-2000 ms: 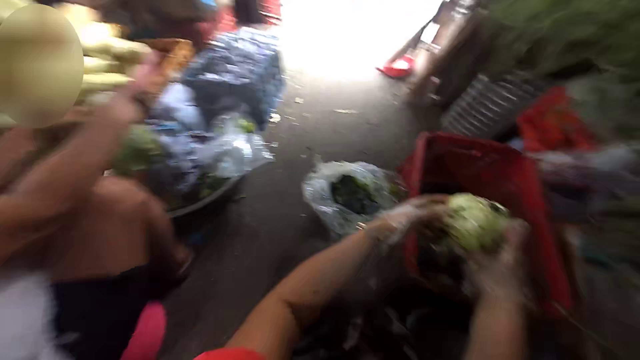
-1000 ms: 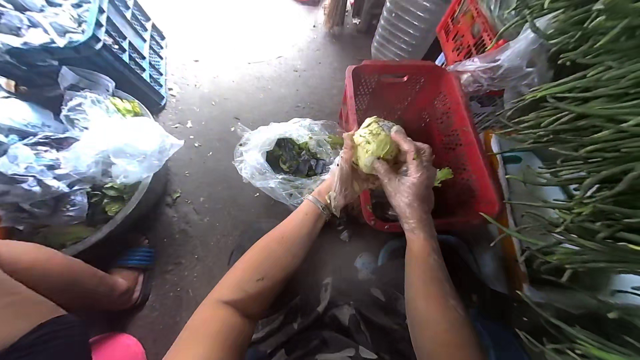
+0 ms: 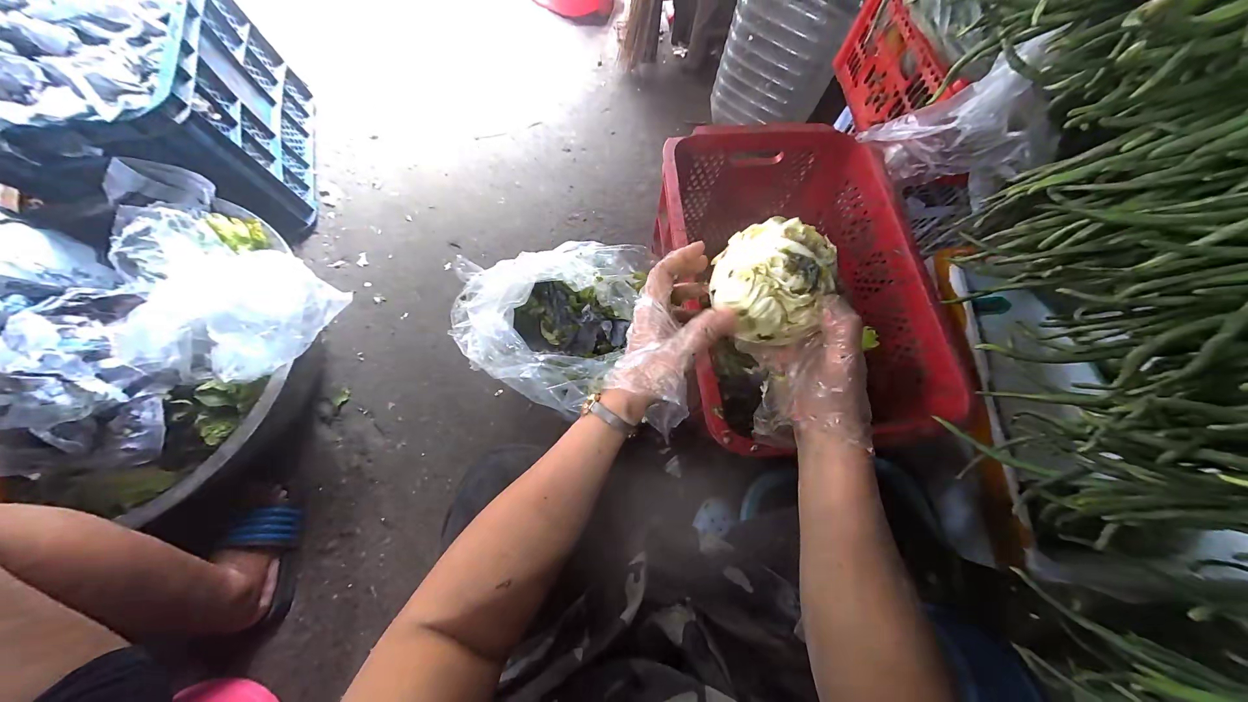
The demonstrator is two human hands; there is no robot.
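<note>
My right hand (image 3: pixel 827 375), in a clear plastic glove, holds a pale green-white head of leafy vegetable, perhaps cabbage or lettuce (image 3: pixel 775 278), from below and from its right side. Its outer surface looks ragged, with a dark patch. My left hand (image 3: pixel 668 331), also gloved, has its fingers spread at the left of the head, the thumb at its lower left edge; whether the thumb touches is unclear. Under both hands stands a red plastic crate (image 3: pixel 902 341) with leaf scraps in its near left part. A clear plastic bag (image 3: pixel 526 366) of dark green leaves lies beside the crate.
At left are a round tub (image 3: pixel 255 421) with plastic bags and leaves, a blue crate (image 3: pixel 258 107), and another person's leg and sandalled foot (image 3: pixel 249 575). Long green beans (image 3: pixel 1141 292) are heaped at right. A second red crate (image 3: pixel 892 73) stands behind, near a ribbed clear container (image 3: pixel 780 58).
One second ago both hands were around the vegetable head; now the left hand's fingers are spread off its side. The view swung greatly from the oldest frame.
</note>
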